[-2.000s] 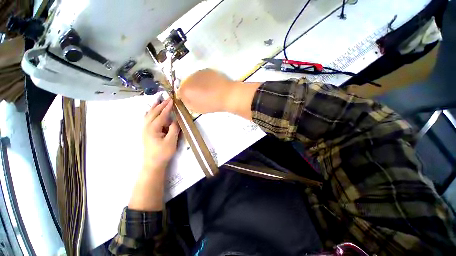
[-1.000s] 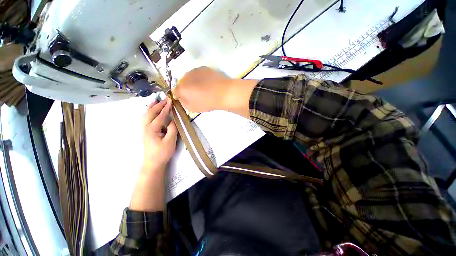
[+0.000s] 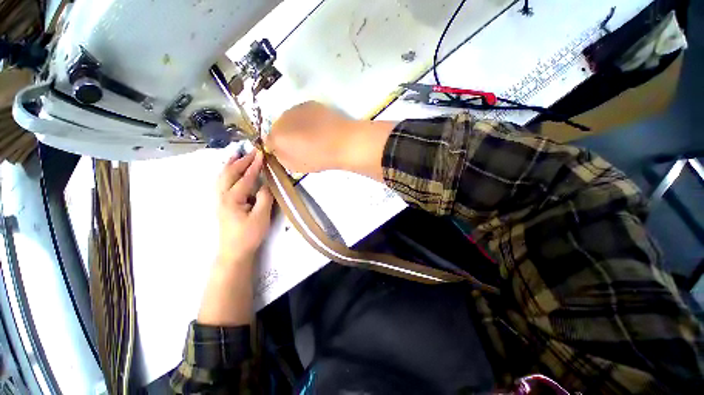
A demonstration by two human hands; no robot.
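Note:
A long brown strap strip (image 3: 297, 217) with a white line runs from under the sewing machine head (image 3: 177, 54) across the white table edge and over the dark apron (image 3: 386, 324). My left hand (image 3: 245, 204) lies on the table with its fingertips at the strip, just below the needle area. My right hand (image 3: 309, 140) is curled on the strip's other side, close to the presser foot; its fingertips are mostly hidden. Both hands hold the strip between them near the needle. The needle itself cannot be made out.
A bundle of brown strips (image 3: 112, 270) lies at the table's left. Red-handled snips (image 3: 455, 95) lie right of the hands beside a black cable (image 3: 438, 46). A printed ruler scale (image 3: 552, 73) runs along the bed. Black knobs (image 3: 86, 83) stick out from the machine head.
The strip has moved up toward the needle; its sharp fold at the table edge is now a smooth curve. Both hands stay nearly in place. The view has shifted slightly.

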